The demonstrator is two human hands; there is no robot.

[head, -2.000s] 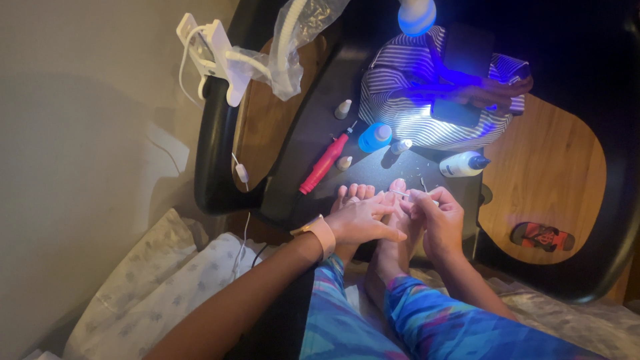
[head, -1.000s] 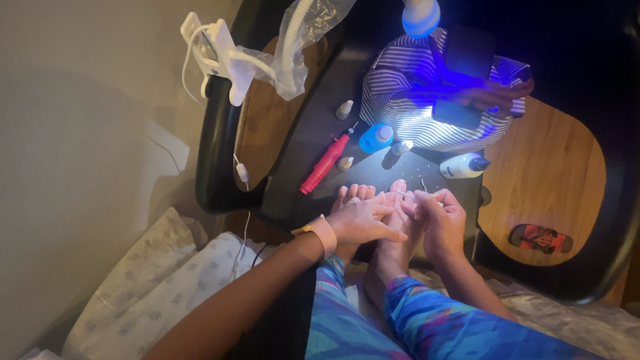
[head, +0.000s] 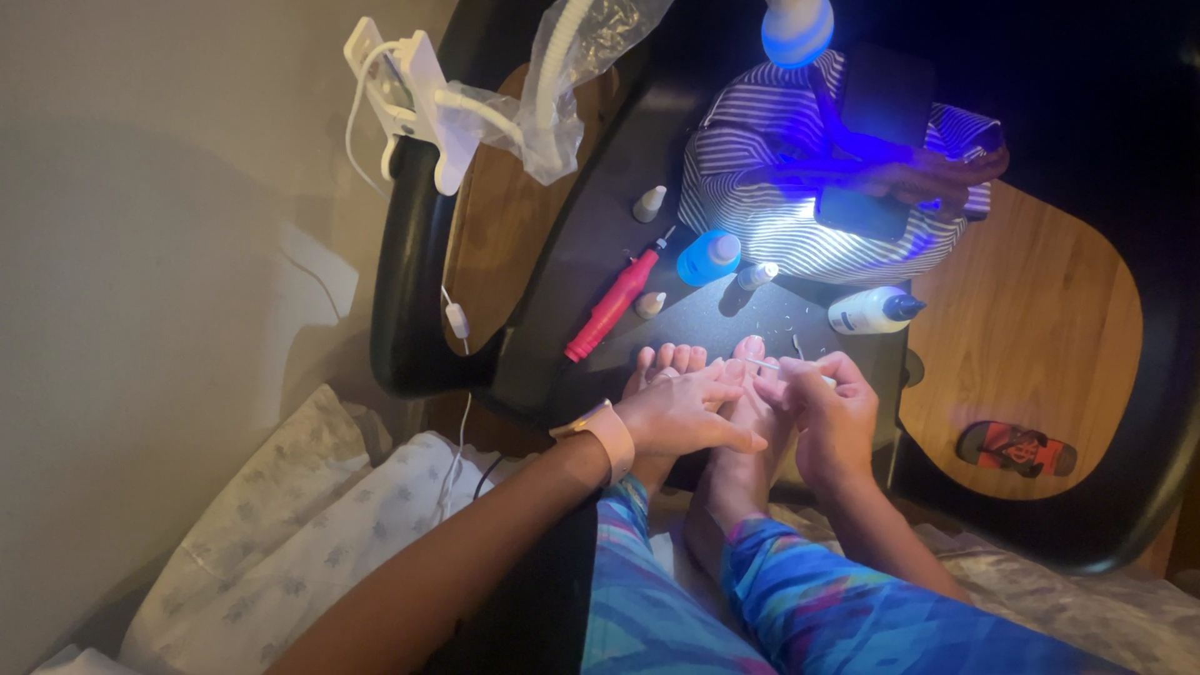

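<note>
My left hand (head: 689, 411), with a pale pink watch band (head: 605, 436) at the wrist, rests across the feet, its fingertips near the toes of the right foot (head: 745, 403). In my right hand (head: 830, 403) is a thin tool with a white handle (head: 827, 381) and a slim metal tip (head: 761, 363), pinched between thumb and fingers. The tip lies at the toes of that foot, beside the big toe. A second small metal-tipped piece (head: 797, 345) shows just above my right hand. The left foot (head: 670, 361) is partly covered by my left hand.
On the black chair seat (head: 600, 389) are a red pen-shaped rotary tool (head: 614, 305), a blue bottle (head: 708, 259), small bottles (head: 757, 275) and a white dark-capped bottle (head: 867, 311). Behind sits a striped bag (head: 750, 122). A lamp clamp (head: 431, 112) grips the armrest; a flip-flop (head: 1017, 450) lies below.
</note>
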